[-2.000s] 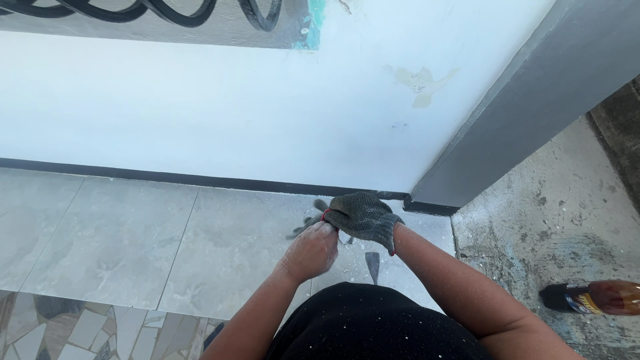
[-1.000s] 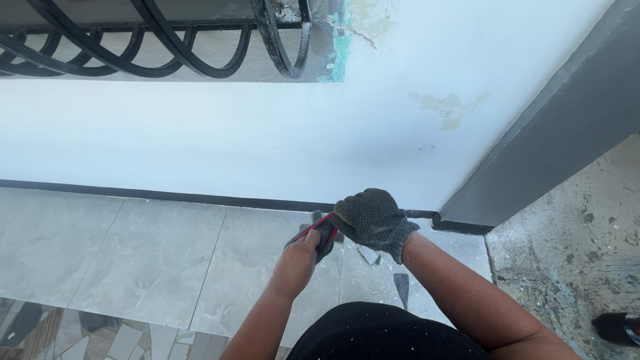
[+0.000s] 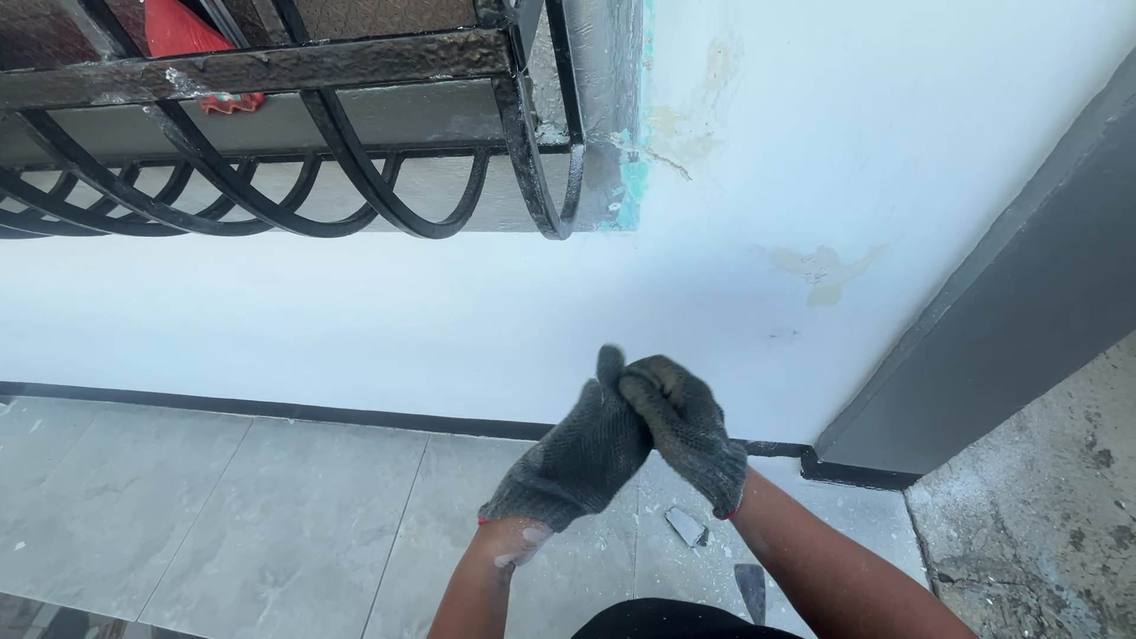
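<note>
Both of my hands wear dark grey knit work gloves with red cuff edges and meet in front of the white wall (image 3: 399,328). My left hand (image 3: 581,444) points up, its fingers partly hidden behind the other glove. The fingers of my right hand (image 3: 682,417) are closed on the fingertips of the left glove. On the grey tiled ledge (image 3: 302,506) below lie a small broken flat piece (image 3: 685,526) and a dark, tapered flat blade-like object (image 3: 752,590). White dust marks my left wrist.
A black metal window grille (image 3: 426,209) juts out at the upper left, with a red object (image 3: 182,31) behind it. A grey pillar (image 3: 1003,311) stands at the right, beside rough concrete ground (image 3: 1047,506). A black baseboard (image 3: 293,411) runs along the wall's foot.
The left glove has gone from being partly on to covering my left hand down to the wrist. My right hand has moved to its fingertips. The view has shifted, showing more of the grille.
</note>
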